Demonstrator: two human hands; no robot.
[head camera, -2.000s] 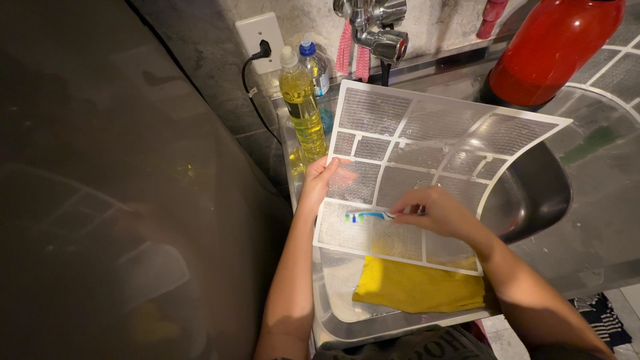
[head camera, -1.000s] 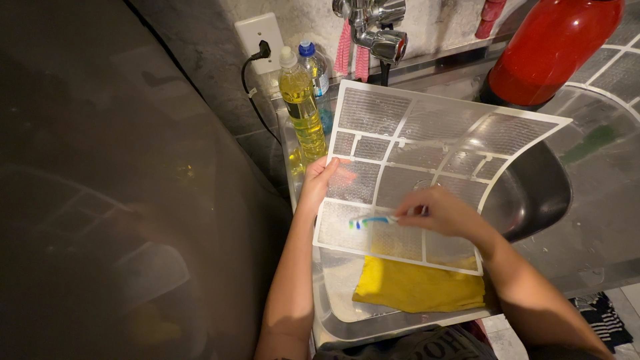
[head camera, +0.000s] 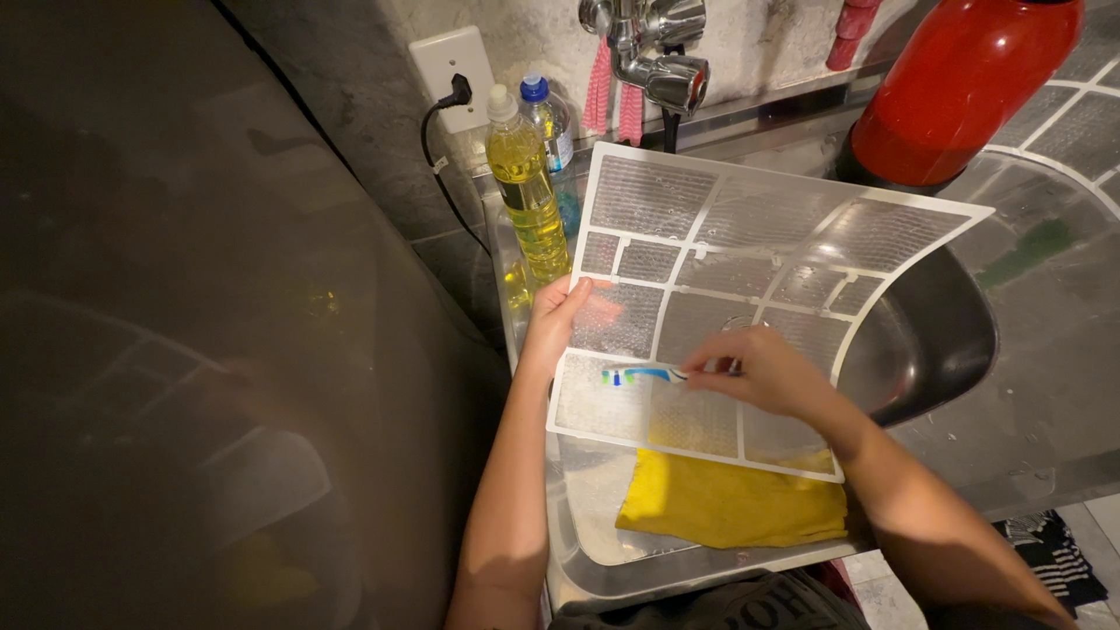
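Note:
A white-framed mesh air filter (head camera: 710, 277) is held tilted over the steel sink, its sheet slightly bowed. My left hand (head camera: 564, 319) grips its left edge, thumb in front and fingers behind the mesh. In my right hand (head camera: 754, 367) is a blue and white toothbrush (head camera: 649, 374), its bristle head over the lower left panel of the mesh; whether the bristles touch it I cannot tell. Below the filter's lower edge a yellow cloth (head camera: 735, 507) lies on the sink's front part. The sink bowl (head camera: 927, 341) shows at the filter's right and is partly hidden.
A bottle of yellow liquid (head camera: 528, 192) and a blue-capped bottle (head camera: 549, 127) stand at the back left. Above are a chrome tap (head camera: 669, 79) and a plugged-in wall outlet (head camera: 451, 79). A red container (head camera: 962, 96) and another mesh filter (head camera: 1072, 131) are at the right.
The toothbrush and my right hand have shifted slightly over the lower panels between frames. My left hand and the filter look unmoved.

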